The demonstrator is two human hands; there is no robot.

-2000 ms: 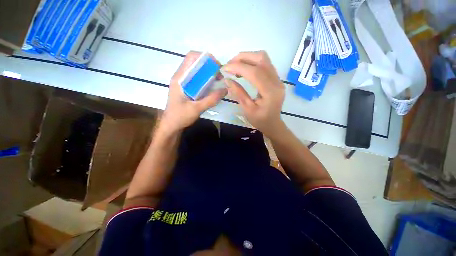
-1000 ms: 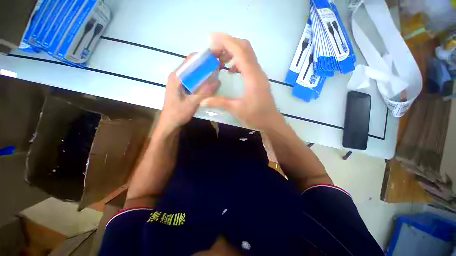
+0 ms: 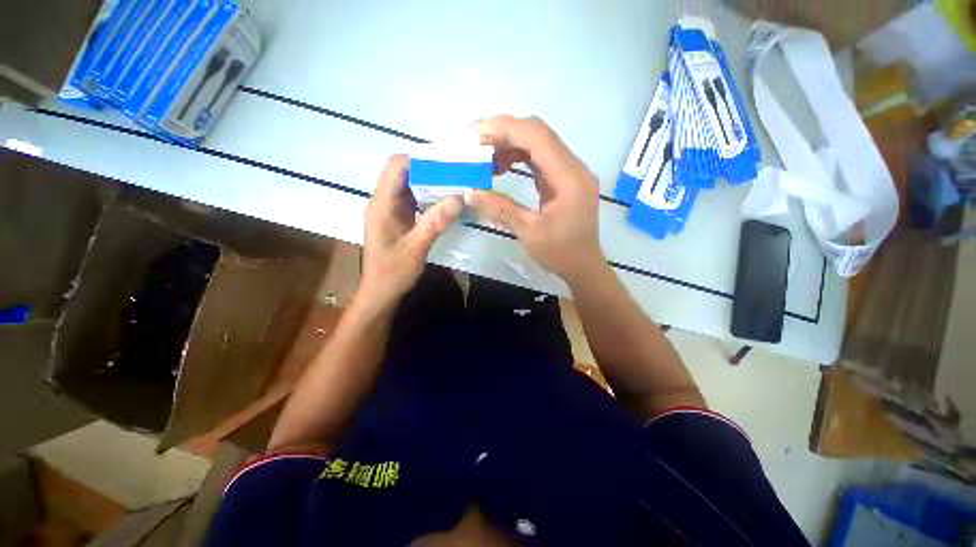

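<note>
A small blue and white retail box (image 3: 451,175) is held between my hands above the table's near edge, its blue end face turned up towards me. My left hand (image 3: 405,230) grips its left side, with the thumb at its near side. My right hand (image 3: 548,198) has its thumb on the box's near right corner and its index finger raised near the far right corner. The box's far side and underside are hidden, and no cable shows.
Overlapping packed boxes (image 3: 198,80) lie at the table's far left. Fanned flat box blanks (image 3: 715,112) lie at the right, beside a looped white band (image 3: 869,176) and a smartphone (image 3: 761,282). An open cardboard carton (image 3: 230,337) stands below the table's left edge.
The box has turned in my hands from slanted to roughly level, its blue end face now a narrow strip. My right hand's fingers have shifted around its right end. The view has tilted slightly.
</note>
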